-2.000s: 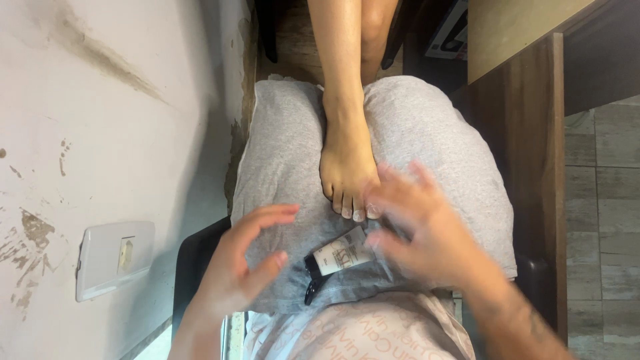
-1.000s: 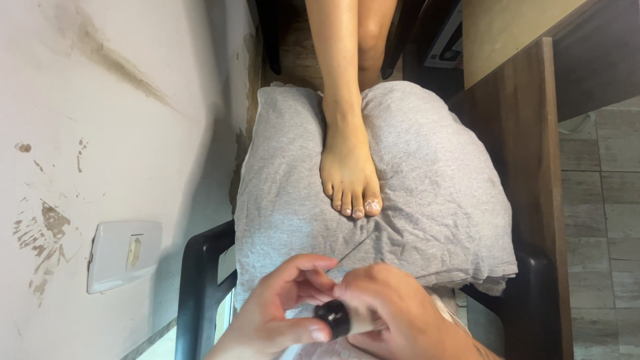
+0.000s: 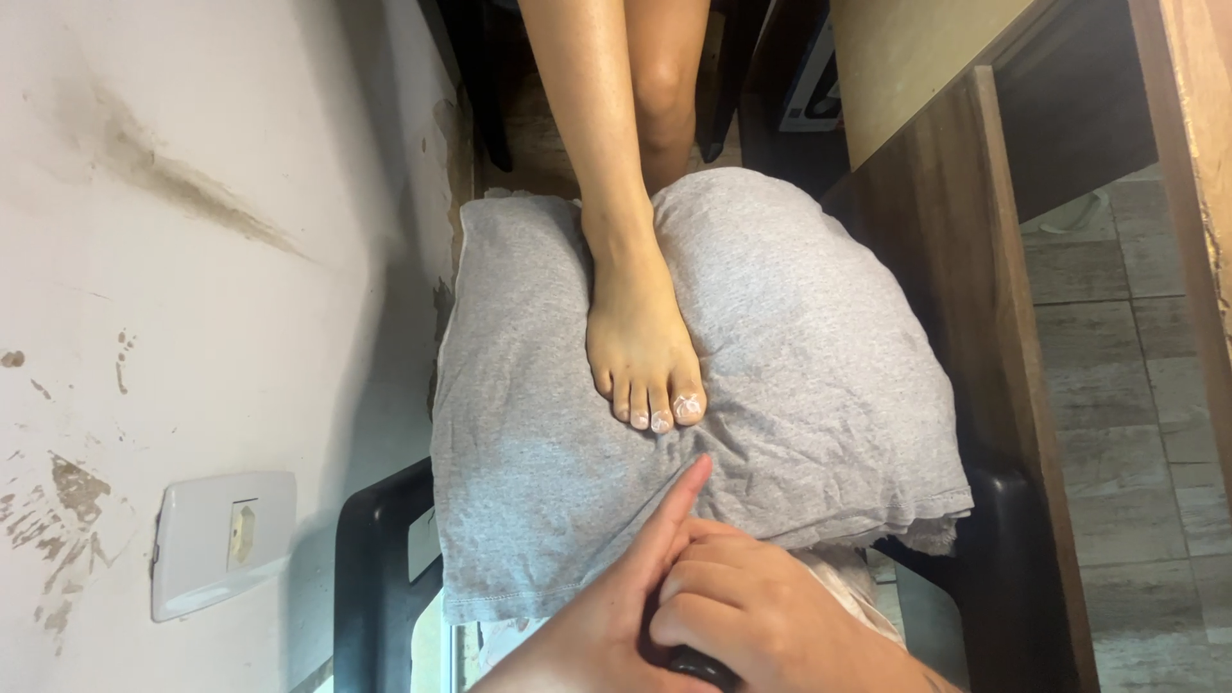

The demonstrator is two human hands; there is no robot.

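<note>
My left hand (image 3: pixel 602 602) comes in from the bottom, its index finger stretched towards the toes. Against it lies my right hand (image 3: pixel 760 597), fingers curled around a dark, glossy object (image 3: pixel 703 664) at the bottom edge. Most of that object is hidden between the hands, and whether my left hand also grips it is unclear. Beyond my fingertip, another person's bare foot (image 3: pixel 645 332) rests on a grey cloth-covered cushion (image 3: pixel 799 356), toes towards me. White marks show on the big toe's nail (image 3: pixel 687 406) and on the toe beside it.
A stained white wall with a socket plate (image 3: pixel 223 546) stands close on the left. Black chair arms (image 3: pixel 371 539) flank the cushion. A wooden panel (image 3: pixel 938 212) rises on the right, with floor tiles (image 3: pixel 1107 385) beyond it. The person's other leg (image 3: pixel 664 87) is behind.
Two seconds ago a labelled tube with a black cap lay on the cloth; one second ago my hands held a black-capped item. Now my hands are closer together, the left index finger extended.
</note>
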